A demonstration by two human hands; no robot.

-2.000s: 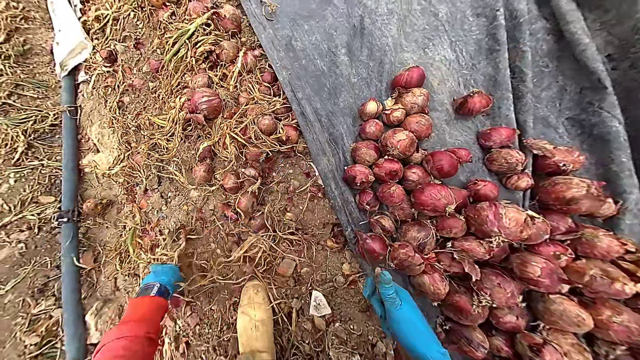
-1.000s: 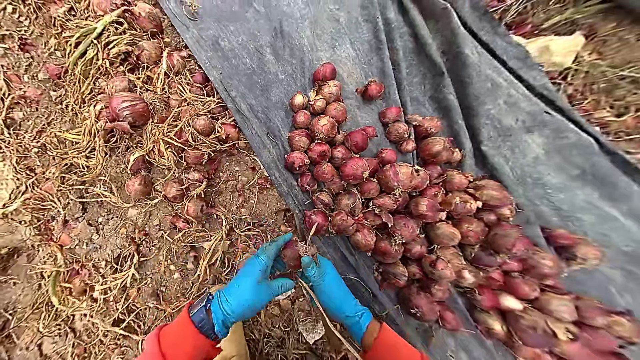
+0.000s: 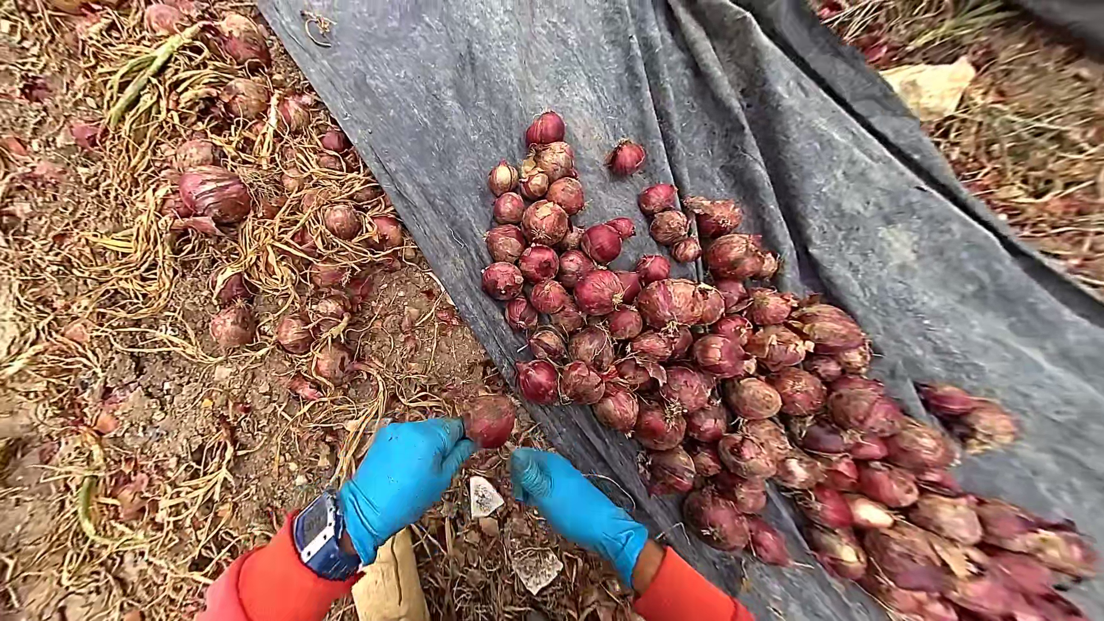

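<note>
A red onion (image 3: 489, 421) is held at the fingertips of my left hand (image 3: 404, 474), which wears a blue glove, with a watch at the wrist. My right hand (image 3: 573, 504), gloved in blue too, is just right of that onion and apart from it, its fingers curled together; no object shows in it. A large heap of red onions (image 3: 690, 384) lies on the grey cloth sheet (image 3: 483, 112), up and to the right of both hands. More onions with dry tops (image 3: 216, 194) lie on the soil at the left.
The sheet's edge (image 3: 405, 207) runs diagonally between the soil and the heap. Dry stalks and roots cover the ground at the left. Pale stones (image 3: 536, 569) lie below my hands, near a tan shoe tip (image 3: 390, 582). Another pale stone (image 3: 931, 88) is at the upper right.
My left hand, low and apart two seconds ago, came together with my right hand around an onion one second ago. Now the hands are apart, the onion in my left. The view has shifted.
</note>
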